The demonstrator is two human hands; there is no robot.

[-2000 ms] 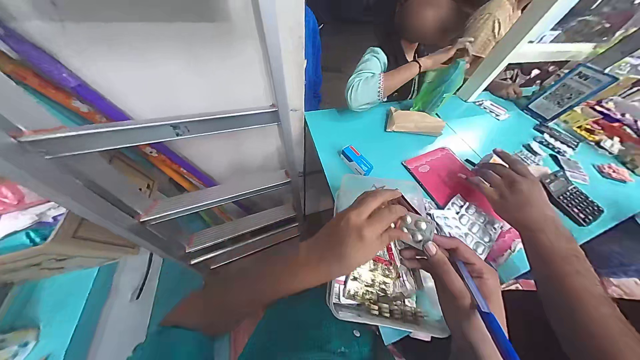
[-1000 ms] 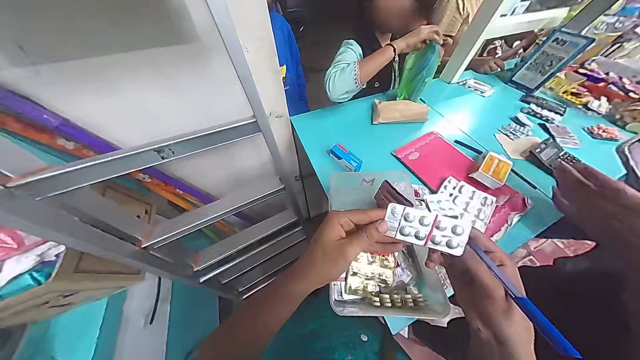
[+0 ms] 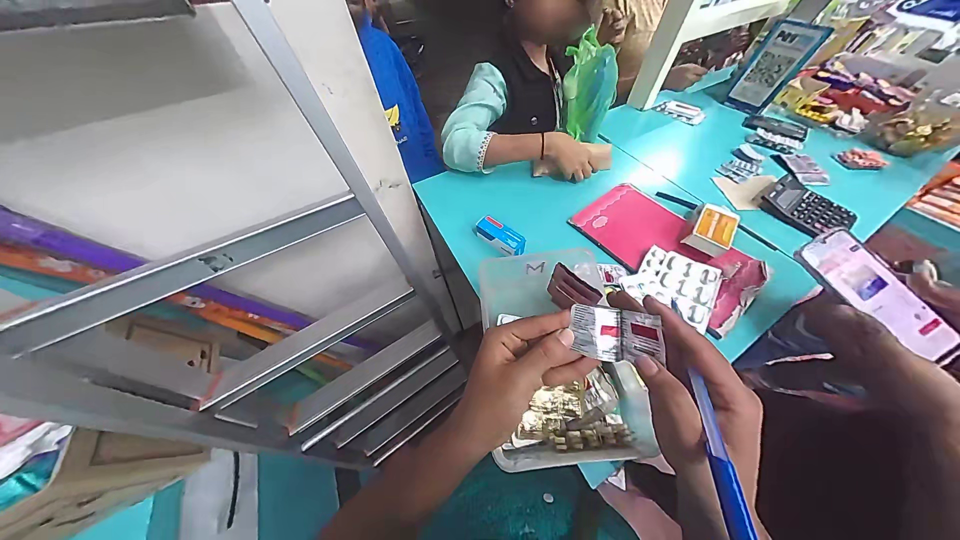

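Observation:
Both my hands hold a small foil blister pack of tablets (image 3: 616,332), its printed backing facing up. My left hand (image 3: 517,367) pinches its left end. My right hand (image 3: 701,397) grips its right end, and a blue pen (image 3: 721,457) lies along that hand, between its fingers. Below the pack is a clear plastic box (image 3: 495,289) with gold blister strips (image 3: 555,412) inside; my hands hide part of it. White blister packs (image 3: 679,281) lie just beyond my right hand, partly on a pink notebook (image 3: 626,217).
A blue medicine box (image 3: 500,235), an orange and white carton (image 3: 711,229) and a calculator (image 3: 806,208) rest on the turquoise counter (image 3: 465,199). A metal ladder (image 3: 315,112) stands at left. At right another person's hand holds a phone (image 3: 881,289). Across the counter, a person touches a brown packet (image 3: 600,156).
The blister pack in my hands has turned from its tablet side to its printed backing. A phone now shows in the hand at right. The person across has lowered a hand onto the brown packet.

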